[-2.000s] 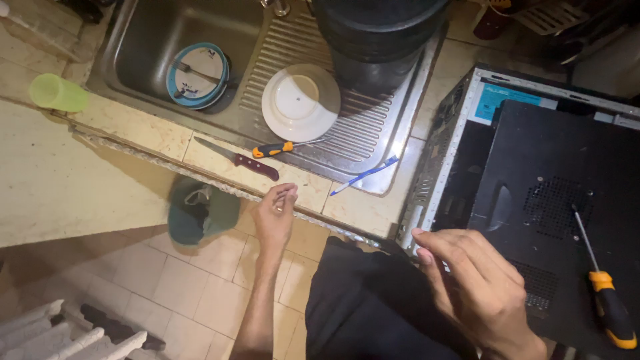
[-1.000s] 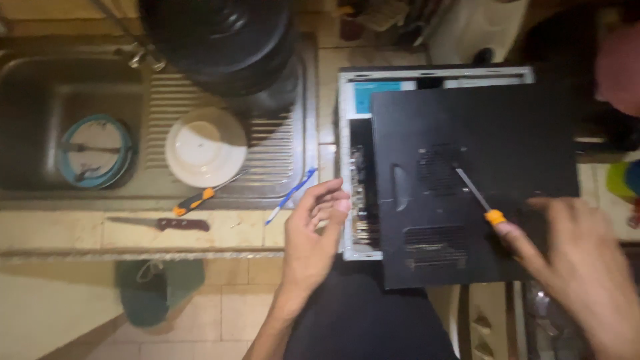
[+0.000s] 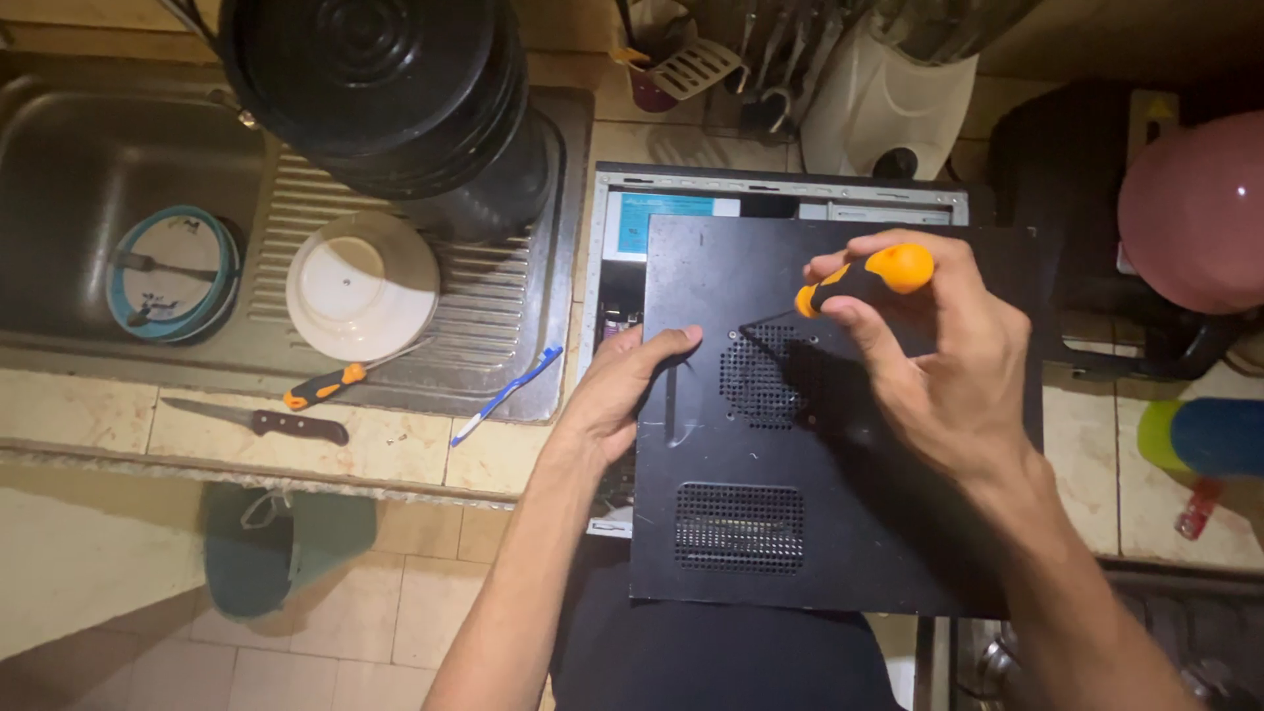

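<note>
My right hand [image 3: 938, 346] holds a screwdriver [image 3: 869, 279] by its orange and black handle. The shaft slants down left, its tip at the upper left of the round vent in a black metal side panel [image 3: 731, 454]. That panel lies over an open computer case [image 3: 790, 190], offset so that the case's top and left edges show. My left hand [image 3: 632, 380] grips the panel's left edge, thumb on top and fingers hidden beneath. A second orange and black screwdriver [image 3: 326, 387], a knife [image 3: 296, 425] and a blue toothbrush [image 3: 509, 395] lie by the sink's edge.
Left is a steel sink [image 3: 59, 128] with a blue-rimmed bowl [image 3: 178, 272], an upturned white bowl [image 3: 346, 286] and a large black container [image 3: 375, 79]. A blender base [image 3: 859, 109] stands behind the case. A pink round object [image 3: 1195, 212] and a blue cup [image 3: 1220, 434] are right.
My right hand has taken hold of the screwdriver that lay on the panel and raised its handle. My left hand has moved onto the panel's left edge. The view has swung right.
</note>
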